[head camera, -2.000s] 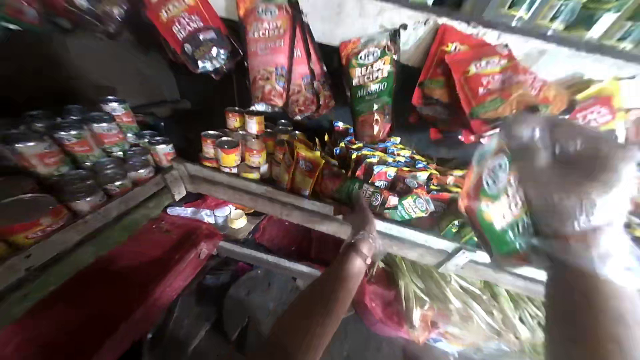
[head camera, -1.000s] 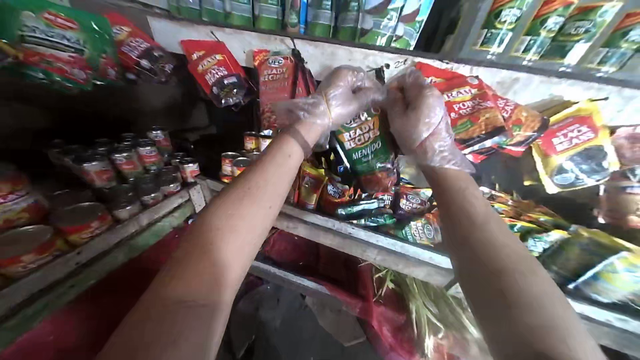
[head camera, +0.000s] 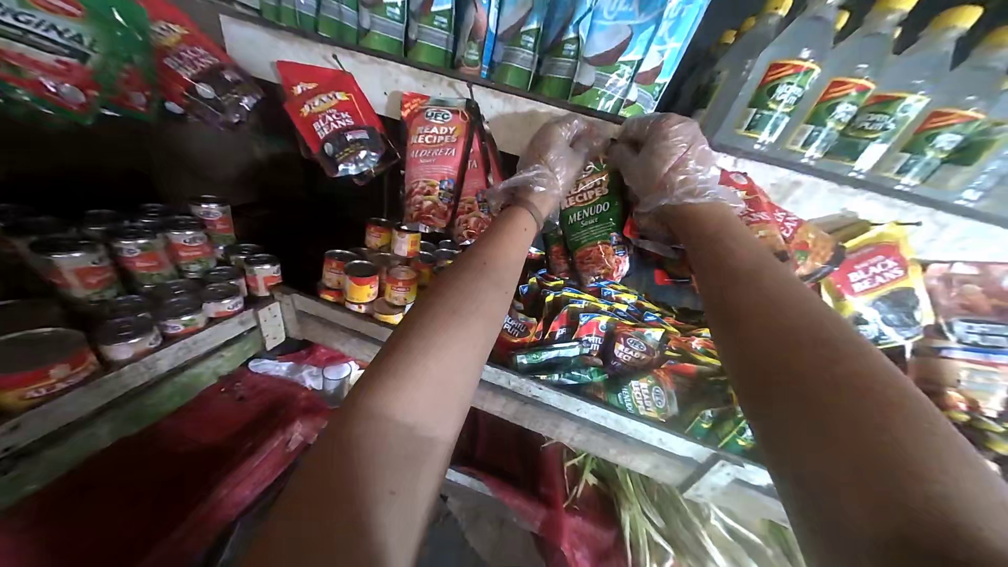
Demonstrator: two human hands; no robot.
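Observation:
Both my hands wear clear plastic gloves and are raised to the shelf's upper edge. My left hand (head camera: 561, 157) pinches the top left of a green menudo sauce pouch (head camera: 592, 224), which hangs upright. My right hand (head camera: 665, 157) has its fingers curled at the pouch's top right corner. The pouch's top edge and whatever it hangs from are hidden behind my fingers. Pink caldereta sauce pouches (head camera: 433, 161) hang to the left, and red pouches (head camera: 756, 213) hang behind my right wrist. Small sauce sachets (head camera: 598, 323) lie piled below the menudo pouch.
Small cans (head camera: 362, 281) stand left of the sachets, and more cans (head camera: 150, 256) fill the left shelf. A wooden ledge (head camera: 598, 417) runs in front. Above stand coconut milk packs (head camera: 622, 47) and yellow-capped bottles (head camera: 854, 102). A yellow black beans pouch (head camera: 878, 283) hangs at right.
Two seconds ago my left hand was low by the sachets and my right hand held a green pouch at the right. Since then both hands have come together at the top of a hanging menudo pouch.

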